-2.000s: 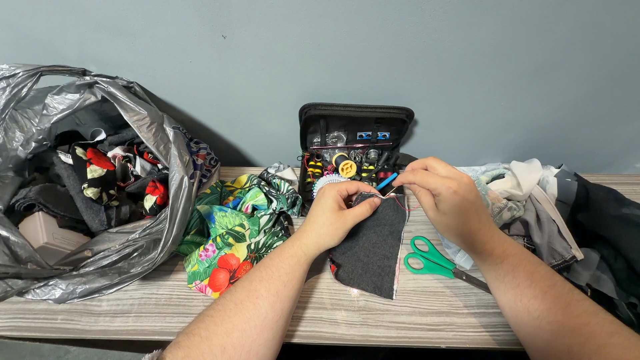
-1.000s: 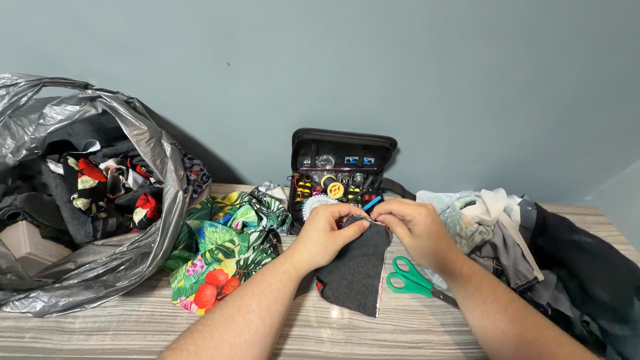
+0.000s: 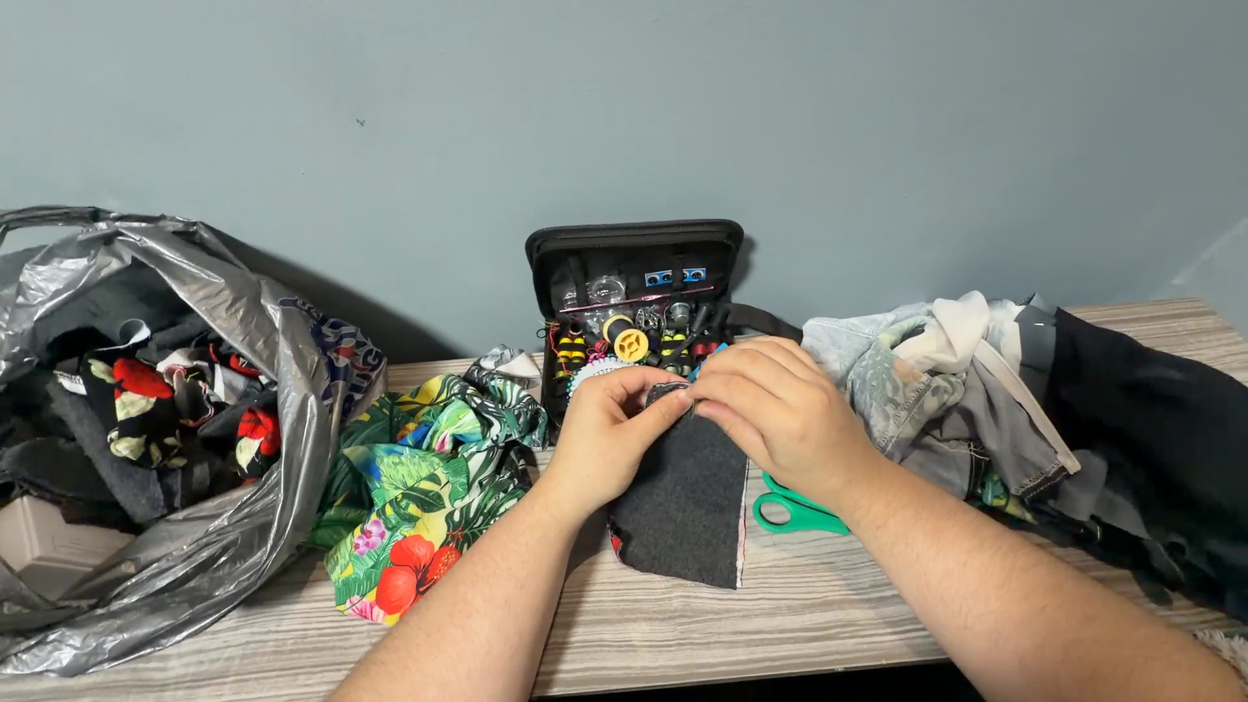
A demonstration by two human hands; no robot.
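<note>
A dark grey fabric piece (image 3: 682, 497) with a pale and red edge hangs from my fingers over the table. My left hand (image 3: 614, 429) pinches its top edge between thumb and forefinger. Close against it, my right hand (image 3: 780, 405) grips the same edge; whether a needle is between the fingers cannot be seen. A small blue item (image 3: 704, 361) shows partly behind the right fingers. The green-handled scissors (image 3: 795, 512) lie beside the fabric, partly hidden by my right wrist. Behind the hands stands an unzipped black sewing kit (image 3: 634, 234) with a yellow thread spool (image 3: 629, 341).
A grey plastic bag (image 3: 283, 468) of fabric scraps and a pale box (image 3: 58, 546) stands at the left. Tropical-print cloth (image 3: 429, 487) lies beside it. Piled garments (image 3: 936, 390) and black cloth (image 3: 1141, 429) cover the right side of the wood-patterned table (image 3: 819, 624).
Two seconds ago my right hand was slightly apart from my left, near the blue item; now the hands are together at the fabric's top edge. The scissors are now partly covered by my right wrist.
</note>
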